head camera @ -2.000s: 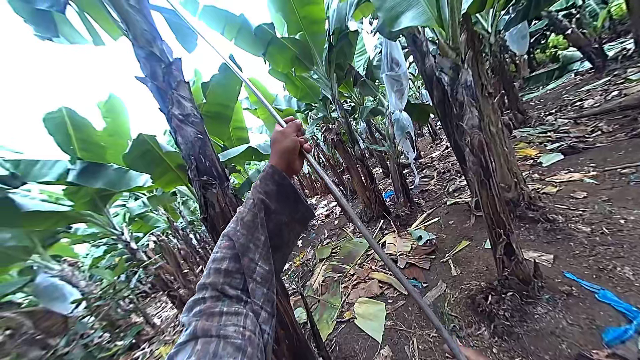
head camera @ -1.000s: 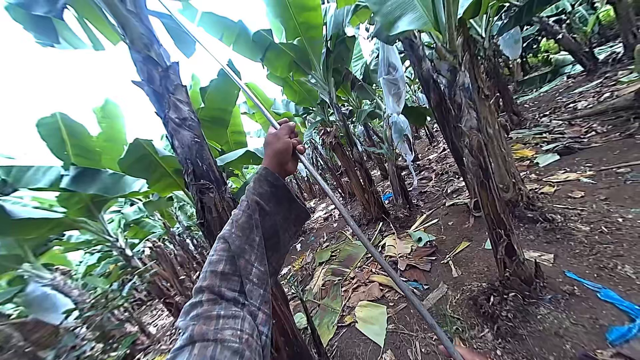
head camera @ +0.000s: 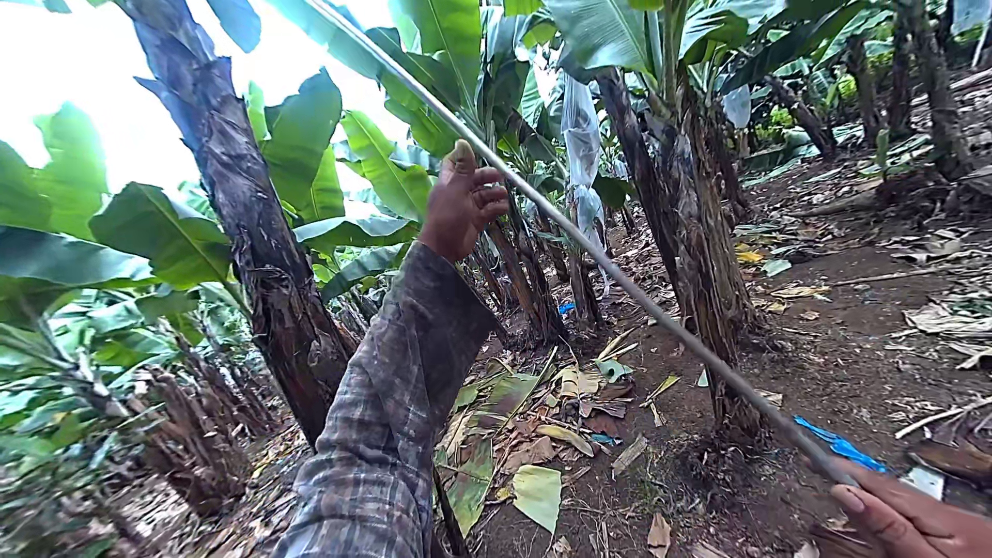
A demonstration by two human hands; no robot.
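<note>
A long, thin pole [head camera: 589, 246] runs slantwise from the top left of the view down to the lower right; its upper end is out of view. My left hand [head camera: 465, 203], in a plaid sleeve, is raised beside the upper part of the pole with its fingers apart and the thumb up, not closed around it. At the bottom right corner, my right hand [head camera: 907, 508] grips the lower end of the pole, partly cut off by the frame edge.
A banana plant trunk [head camera: 256, 225] leans at the left, and another trunk [head camera: 701, 232] stands right of centre. A pale plastic bunch cover [head camera: 581, 139] hangs between plants. Cut leaves [head camera: 537, 496] and blue plastic strips [head camera: 837, 443] lie on the sloping soil.
My left hand was closed around the pole in both earlier frames; its fingers have now come off it. More of my right hand shows at the pole's lower end.
</note>
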